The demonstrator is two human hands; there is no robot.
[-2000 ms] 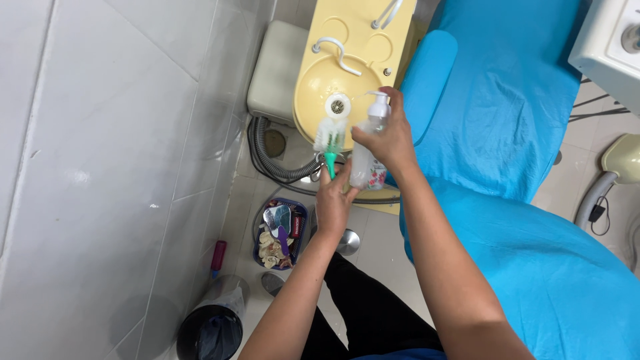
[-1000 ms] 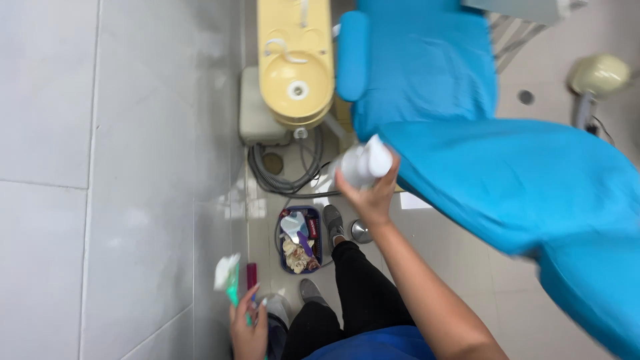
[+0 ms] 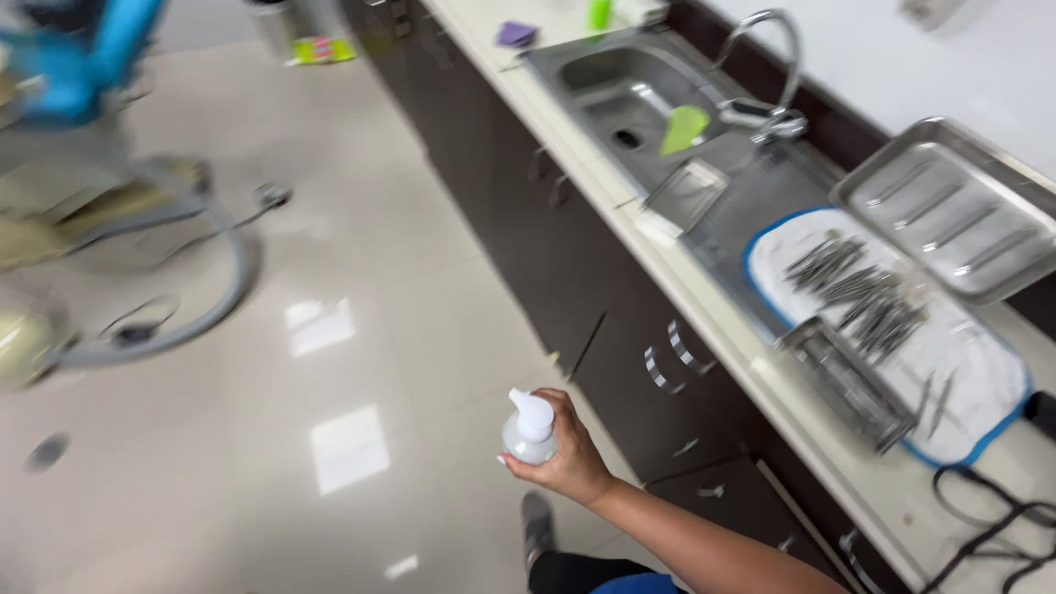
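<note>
My right hand (image 3: pixel 569 454) grips a white pump dispenser bottle (image 3: pixel 530 433), seen from above with its spout pointing up and left. The bottle is over the tiled floor, a little left of the dark cabinets. My left hand is outside the view, and so is the green-handled brush seen in it before. To the right on the counter, a white cloth with a blue border (image 3: pixel 969 363) bears several metal instruments (image 3: pixel 874 305), and an open metal box (image 3: pixel 850 384) rests at its near edge.
A steel sink (image 3: pixel 606 78) with a curved faucet (image 3: pixel 792 66) holds a lime-green item (image 3: pixel 685 129). A large metal tray (image 3: pixel 949 210) leans by the wall. Dark cabinets (image 3: pixel 619 305) with metal handles line the floor's right side. Grey hose (image 3: pixel 235 280) and cables lie at left.
The view has swung from the yellow basin and blue-covered chair to the counter with the sink. My right hand still holds the bottle. My left hand and the brush have left the view.
</note>
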